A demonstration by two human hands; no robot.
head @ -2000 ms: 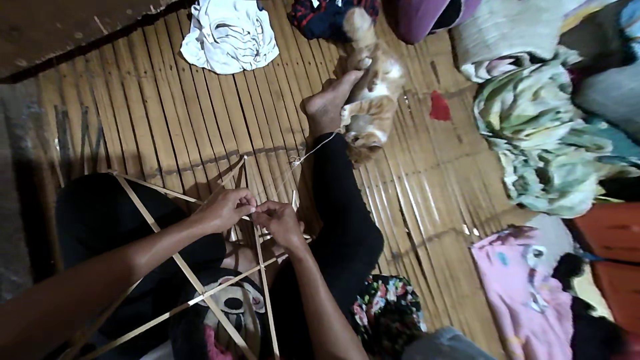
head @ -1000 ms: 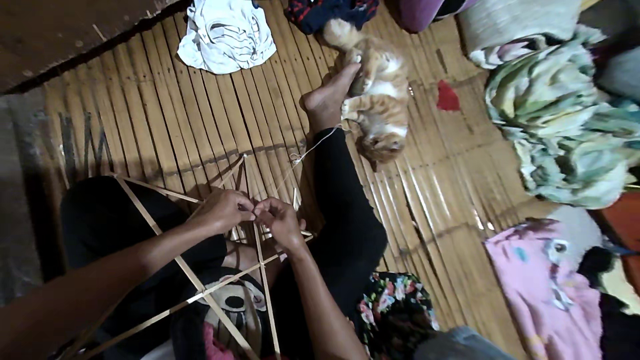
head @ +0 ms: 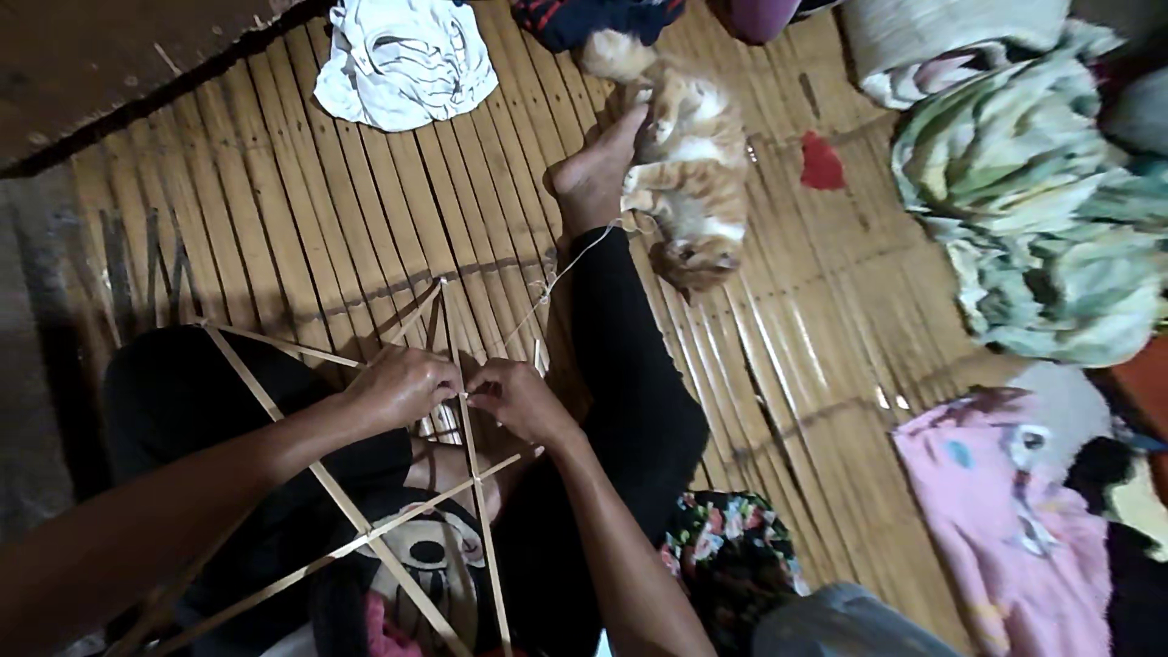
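A frame of thin wooden or bamboo strips [head: 367, 529], crossed and joined at points, lies over my lap. My left hand [head: 408, 385] has its fingertips pinched at a near-upright strip, just below the frame's top tip [head: 443, 281]. On the other side of that strip, my right hand [head: 517, 399] also pinches at the same spot, where a small pale bit, perhaps string, shows between the fingertips. A thin white string [head: 573, 265] with a knot or tangle runs from near my outstretched foot [head: 598, 173] down toward the hands.
An orange and white cat [head: 698, 173] lies on the bamboo slat floor [head: 826, 301] against my foot. White cloth [head: 406, 64] is at the top, green and white cloth [head: 1013, 173] at the right, pink cloth [head: 1004, 511] below it. A red scrap [head: 822, 161] lies beyond the cat.
The cat has shifted and stretched out beside the foot, its head lower than two seconds ago. My hands stay close together at the same strip, with small finger movements.
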